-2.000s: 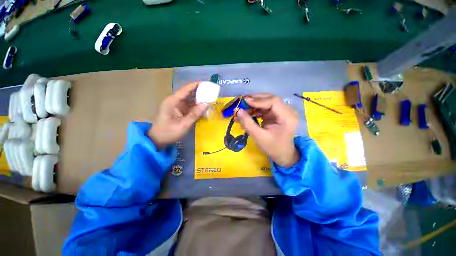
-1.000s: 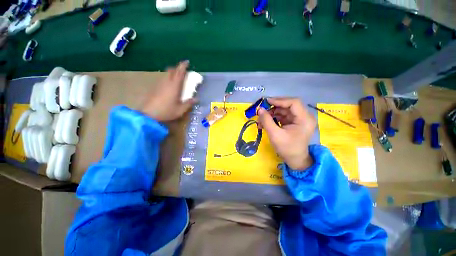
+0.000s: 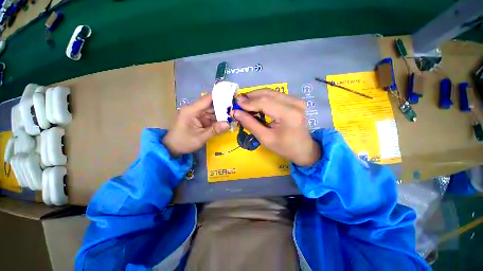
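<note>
My left hand (image 3: 191, 127) holds a white plastic housing (image 3: 224, 99) upright over the printed carton. My right hand (image 3: 280, 123) holds a blue battery (image 3: 236, 107) between thumb and fingertips against the housing's right side. The battery is mostly hidden by the fingers, so how far it sits inside cannot be told. A green circuit board (image 3: 221, 71) lies on the carton just behind the housing; whatever it joins to is hidden by the housing and left hand.
White housings (image 3: 53, 145) are piled at left. A thin dark stick (image 3: 344, 88) lies on the right yellow panel. Blue batteries (image 3: 445, 93) and boards lie at right. A green belt (image 3: 143, 32) runs behind, bearing a partly filled housing (image 3: 78, 42). A grey post (image 3: 447, 26) stands at back right.
My left hand has lifted the white housing off the carton and brought it back to the middle. My right hand has moved left, bringing the blue battery against it. The head view has shifted.
</note>
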